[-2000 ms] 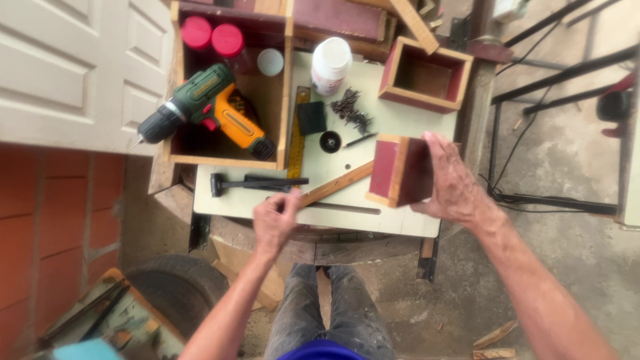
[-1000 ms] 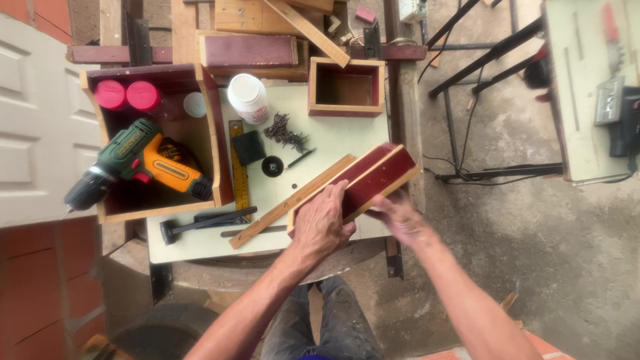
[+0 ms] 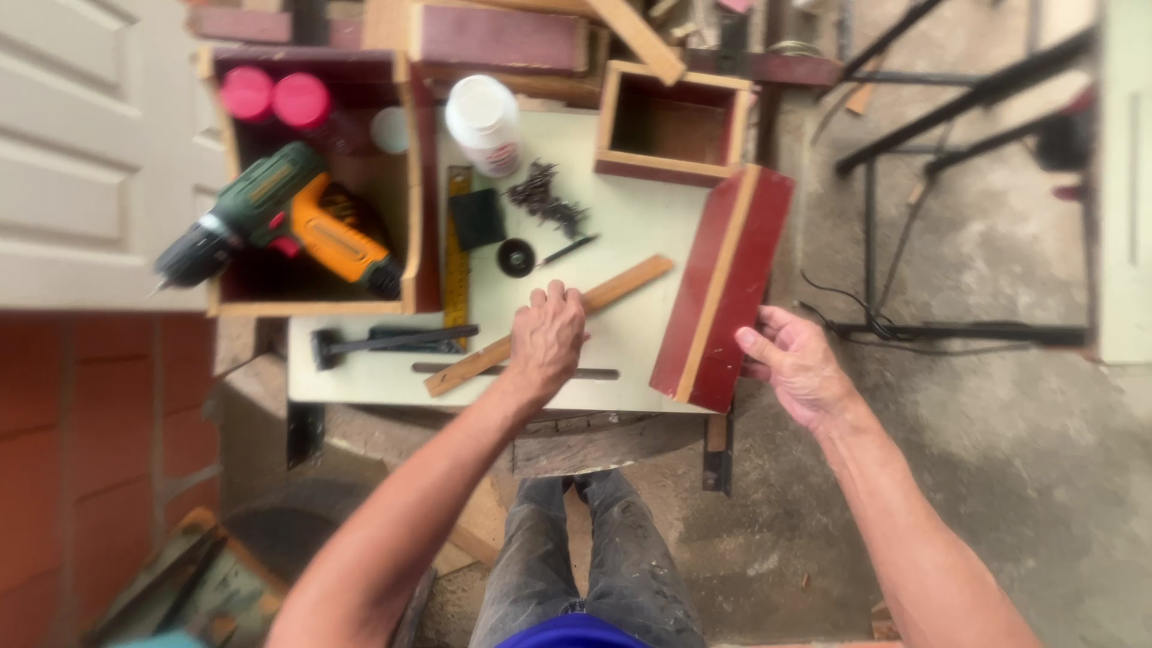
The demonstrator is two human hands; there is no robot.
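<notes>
My left hand [image 3: 547,337] has its fingers closed around the middle of a flat wooden strip [image 3: 630,281] lying slantwise on the pale board. At the board's right edge my right hand [image 3: 792,360] holds the side of a red-painted wooden box [image 3: 751,261] with bare wood edging, thumb on its face. Left of my left hand lie a hammer [image 3: 396,339] and a thin metal strip [image 3: 594,373], partly under the wooden strip. Beyond it are a black disc [image 3: 517,257], a pencil [image 3: 569,250], a dark square block [image 3: 477,219], a pile of screws [image 3: 544,198] and a yellow ruler [image 3: 457,288].
A cordless drill [image 3: 279,202] rests across a large open wooden box [image 3: 416,180] that also holds red-lidded containers [image 3: 301,101]. A white bottle [image 3: 483,121] and a small open box [image 3: 670,166] stand at the back. Black metal frames [image 3: 868,243] and cables are on the right.
The red box has moved from in front of me to the board's right edge, in my right hand. My left hand has left the box and is now on the wooden strip.
</notes>
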